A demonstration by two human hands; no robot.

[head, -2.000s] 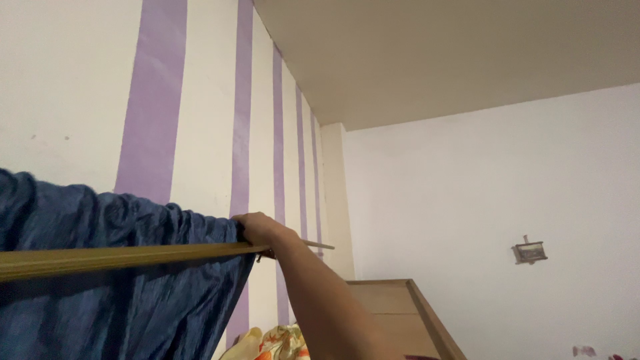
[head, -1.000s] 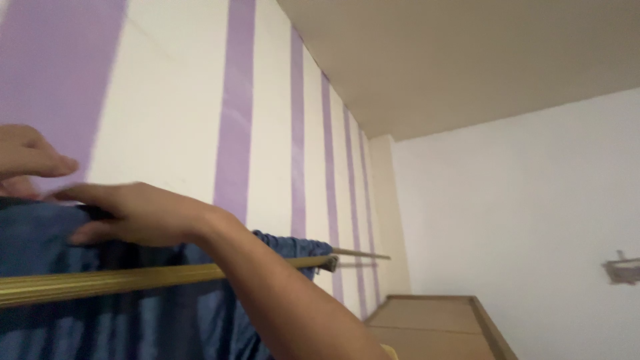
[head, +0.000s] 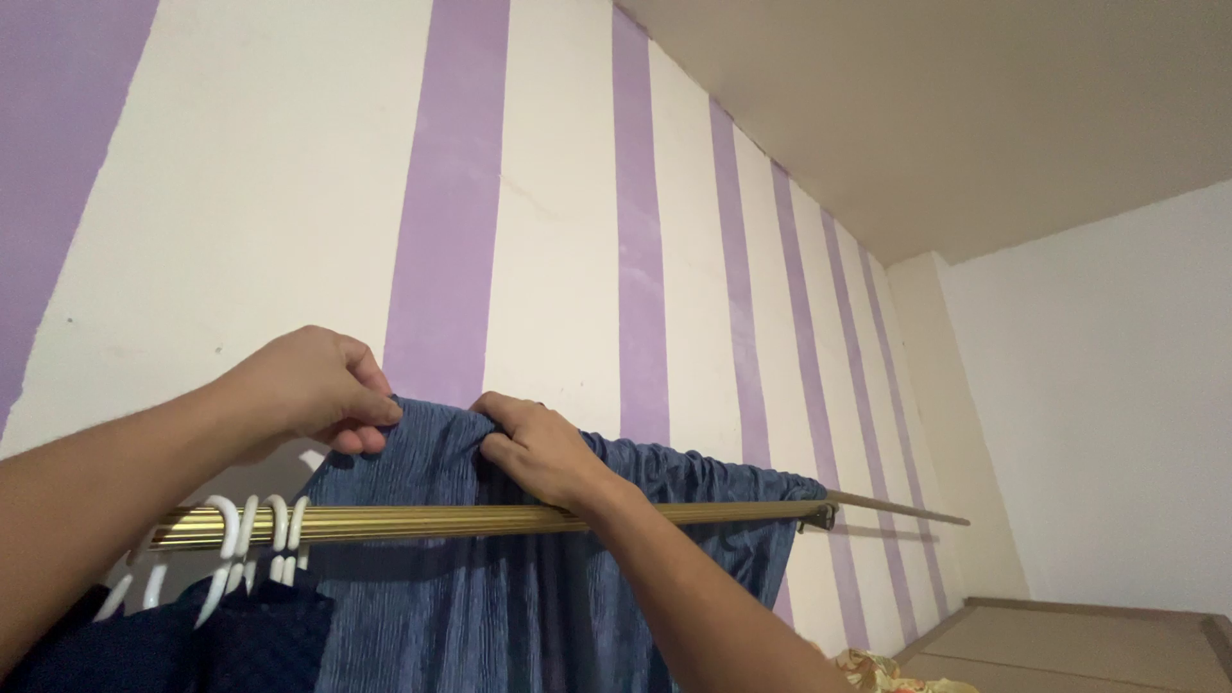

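A blue curtain (head: pixel 423 577) hangs gathered on a thin rod (head: pixel 895 505) close to the wall, behind a gold fluted curtain rod (head: pixel 433 521). My left hand (head: pixel 332 395) pinches the curtain's top left corner between thumb and fingers. To its right, my right hand (head: pixel 539 448) grips the curtain's top edge, its wrist passing over the gold rod. White plastic curtain rings (head: pixel 228 527) circle the left part of the gold rod, with dark navy cloth (head: pixel 221 635) hanging below them. A bracket (head: pixel 820 517) sits by the gold rod's right end.
The wall (head: pixel 568 241) has purple and cream stripes and meets the ceiling (head: pixel 962 115) above. At the lower right stands a brown cabinet (head: pixel 1078 645), with patterned fabric (head: pixel 895 674) beside it. A white wall (head: pixel 1107 404) lies farther right.
My left hand, out of view two seconds ago, now holds the curtain's corner. The rings and the navy cloth have come into view as the view shifted left. The curtain now reaches farther along the thin rod.
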